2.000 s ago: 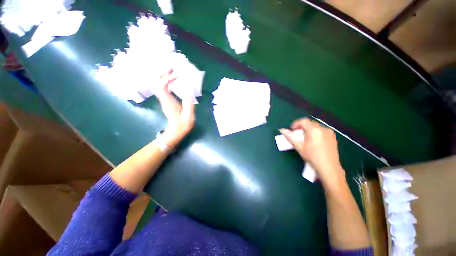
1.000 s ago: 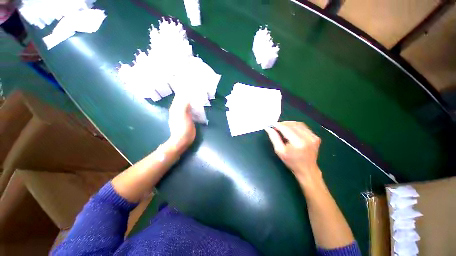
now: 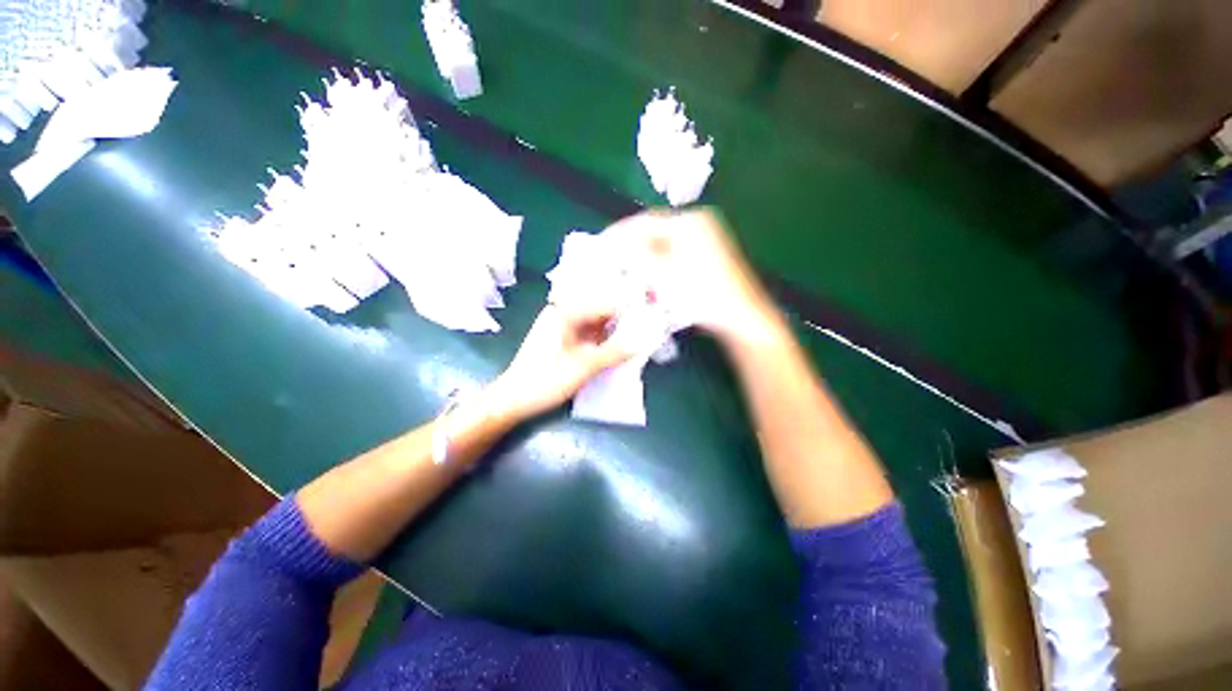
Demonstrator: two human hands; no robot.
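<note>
My left hand (image 3: 565,354) and my right hand (image 3: 696,270) are together in front of me, over the stack of white sheets (image 3: 578,257). A white sheet (image 3: 615,394) hangs below the fingers of my left hand, gripped there. My right hand is blurred; white material lies between the hands, and what its fingers hold cannot be told. A large heap of white plug-in units (image 3: 365,176) with thin prongs lies to the left on the glossy green bench (image 3: 500,527). More white sheets (image 3: 459,257) lie at the heap's right edge.
Small groups of units stand beyond the dark strip (image 3: 673,149), (image 3: 454,51). More units (image 3: 68,54) and loose sheets (image 3: 129,105) lie far left. At right, an open carton (image 3: 1162,540) holds a white zigzag row (image 3: 1063,567) beside a tan bundle (image 3: 993,581). Brown cartons (image 3: 122,581) stand lower left.
My left hand has moved right, away from the heap, with a white sheet. My right hand has moved up and left from the stack's lower corner to meet it. The view has shifted slightly.
</note>
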